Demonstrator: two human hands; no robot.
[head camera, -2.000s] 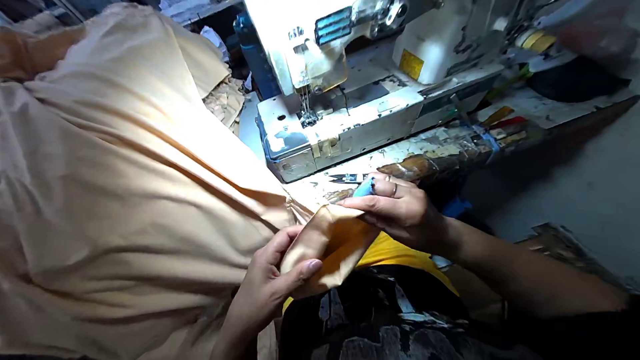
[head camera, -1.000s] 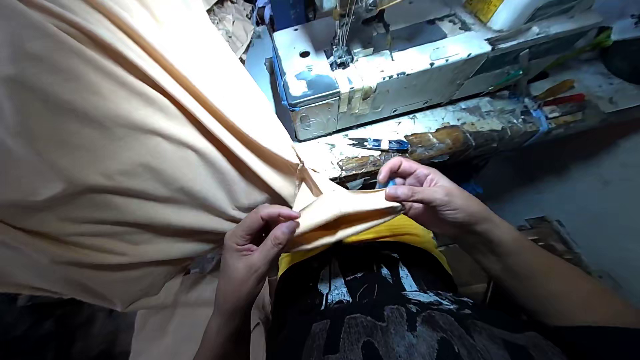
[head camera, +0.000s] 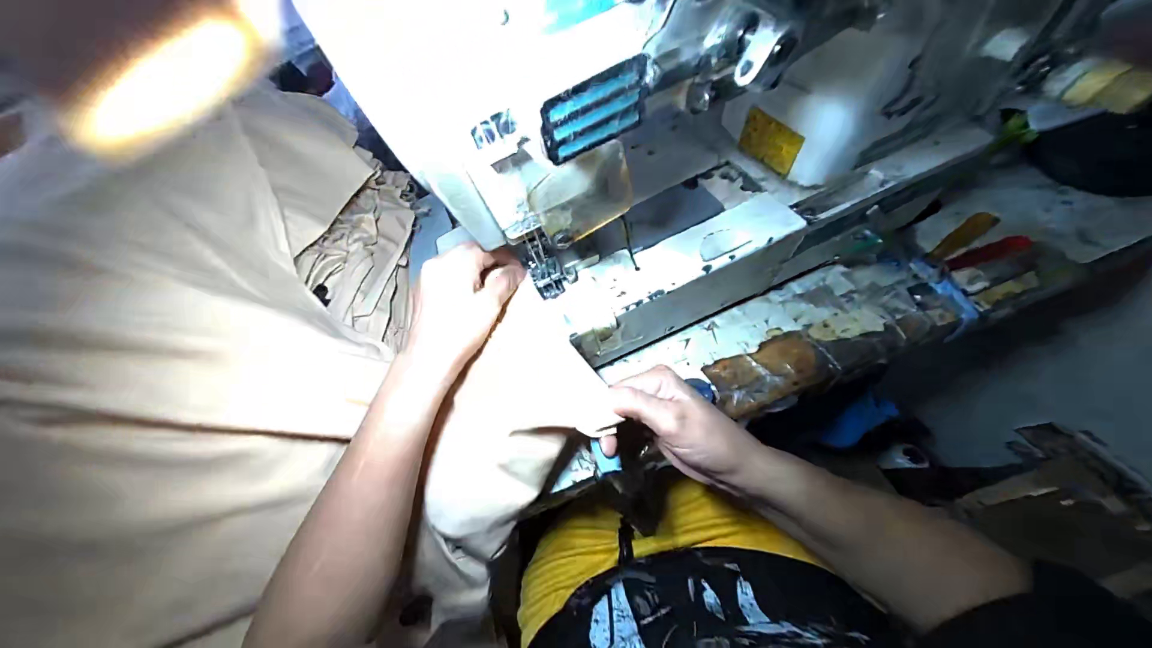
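A piece of beige fabric (head camera: 531, 369) stretches between my two hands, its upper end beside the presser foot (head camera: 547, 277) of a sewing machine (head camera: 702, 279). My left hand (head camera: 463, 292) pinches that upper end just left of the needle area. Lower right, my right hand (head camera: 679, 418) grips the fabric's edge between thumb and fingers. A small blue object (head camera: 605, 456) shows under the right hand's fingers; whether that hand holds it I cannot tell. The rest of the beige cloth (head camera: 180, 360) spreads over the left side.
Crumpled fabric pieces (head camera: 360, 256) lie left of the machine. Along the worn table edge (head camera: 783, 364) runs a taped brown section, with a red-handled tool (head camera: 990, 253) farther right. A bright light glares at upper left. Cardboard-like scraps (head camera: 1053, 504) lie at lower right.
My left hand has moved up to the presser foot with the fabric, which was held over my lap a second ago. The right hand still holds the fabric's other part. The view has shifted.
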